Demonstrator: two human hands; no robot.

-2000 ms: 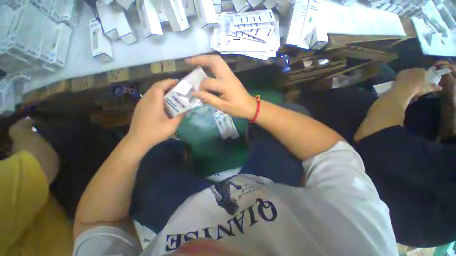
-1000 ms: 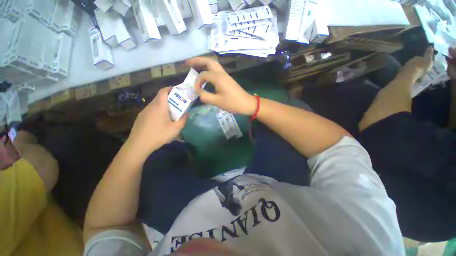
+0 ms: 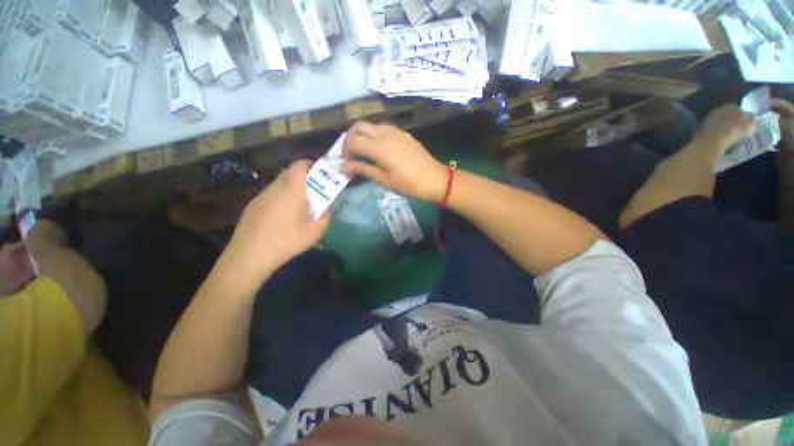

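Note:
A small white folding carton [image 3: 327, 185] with blue print is held above the green surface. My left hand [image 3: 283, 213] grips its lower left side. My right hand [image 3: 392, 161], with a red string on the wrist, has its fingers on the carton's upper right end. The fingers hide part of that end, so I cannot tell whether its flap is open. A small printed white piece [image 3: 400, 218] lies on the green surface [image 3: 383, 270] between my knees.
A white-topped table [image 3: 252, 97] holds loose cartons [image 3: 185, 85], stacked cartons [image 3: 65, 74] and a pile of flat printed blanks [image 3: 431, 59]. Wooden pallet edges are below it. A person in yellow [image 3: 43, 348] sits left; another person's hands [image 3: 727, 126] hold a white carton at right.
The carton has turned from its side to show its printed face. My right fingers have closed in on its upper end. The person at left now holds a thin piece.

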